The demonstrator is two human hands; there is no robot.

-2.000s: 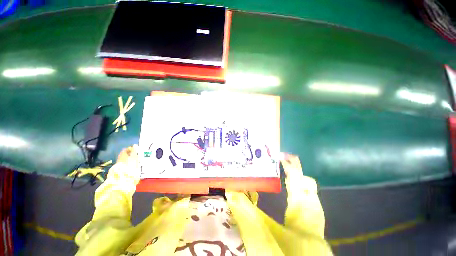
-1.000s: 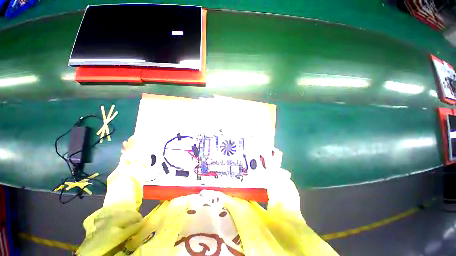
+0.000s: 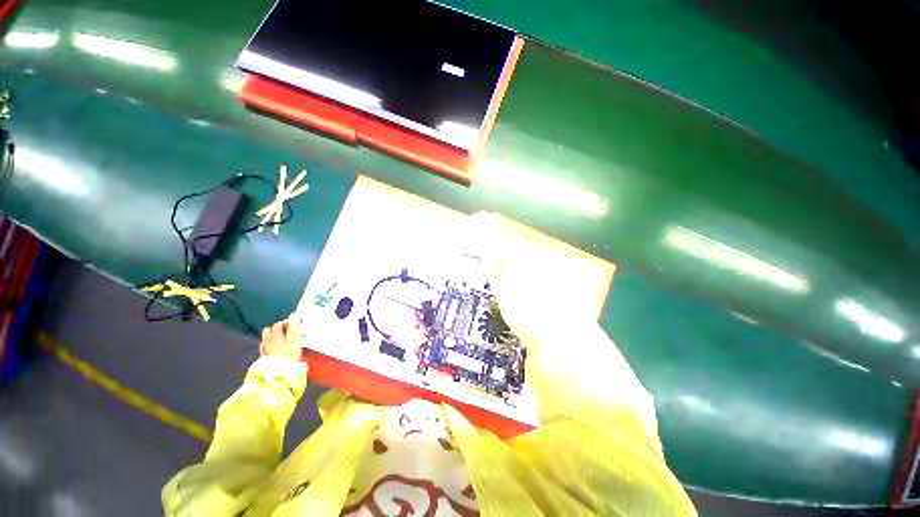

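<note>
The screen unit lies back up, its white rear plate (image 3: 358, 227) washed out by glare. Its mainboard (image 3: 459, 328), cooling fan (image 3: 493, 321) and black cable loop show. A red-orange foam pad (image 3: 378, 384) is under it. My left hand (image 3: 282, 339) is at the left front corner, fingers against the edge; its grip is unclear. My right arm reaches across the right part of the unit. My right hand (image 3: 486, 240) is over the upper middle of the plate, overexposed, so its fingers and anything in them cannot be made out.
A black power adapter (image 3: 217, 222) with looped cord lies left on the green bench (image 3: 111, 202), near pale yellow tape strips (image 3: 282, 199). A second screen unit (image 3: 388, 61), black face up, lies on a red-orange pad beyond. Another pad edge (image 3: 908, 459) shows far right.
My right hand has left the unit's right edge and reached over its upper middle. My left hand stays by the left edge, now at the front corner. The view has tilted.
</note>
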